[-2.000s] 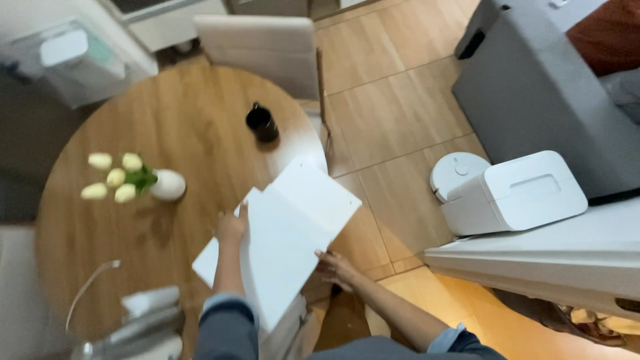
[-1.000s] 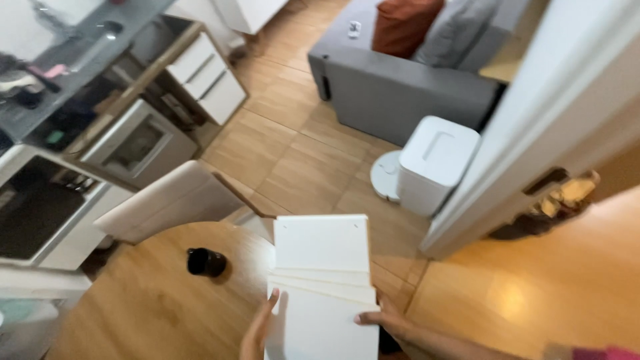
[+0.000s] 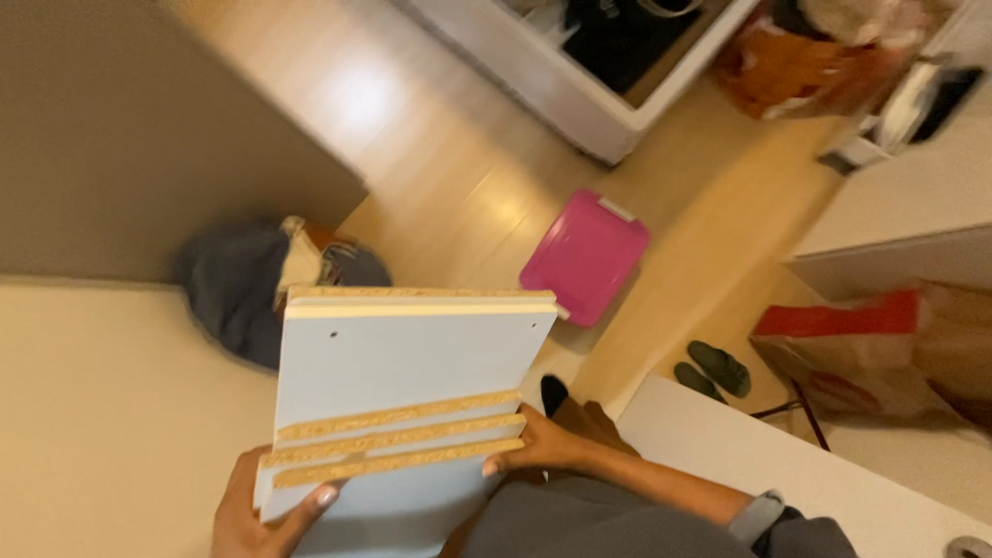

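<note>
A stack of white particleboard panels (image 3: 403,356) is held between both my hands, low in the view. Their raw chipboard edges show, and the longest panel has small drilled holes near its far end. My left hand (image 3: 267,504) grips the stack's left side, thumb over the top panel. On the right side, my right hand (image 3: 539,446) clasps the panels, with its thumb on top and its other fingers partly hidden beneath.
A pink plastic box lid or bin (image 3: 589,256) lies on the wood floor ahead. Left of it stands a dark fabric basket (image 3: 240,287) with things inside. Green slippers (image 3: 717,368) and a paper bag (image 3: 837,356) are at the right. A white-framed open drawer or bed base (image 3: 635,124) stands beyond.
The view has swung from the round table and sofa to a wood-floored room. Both hands still hold the panels, which lay over the table's edge two seconds ago.
</note>
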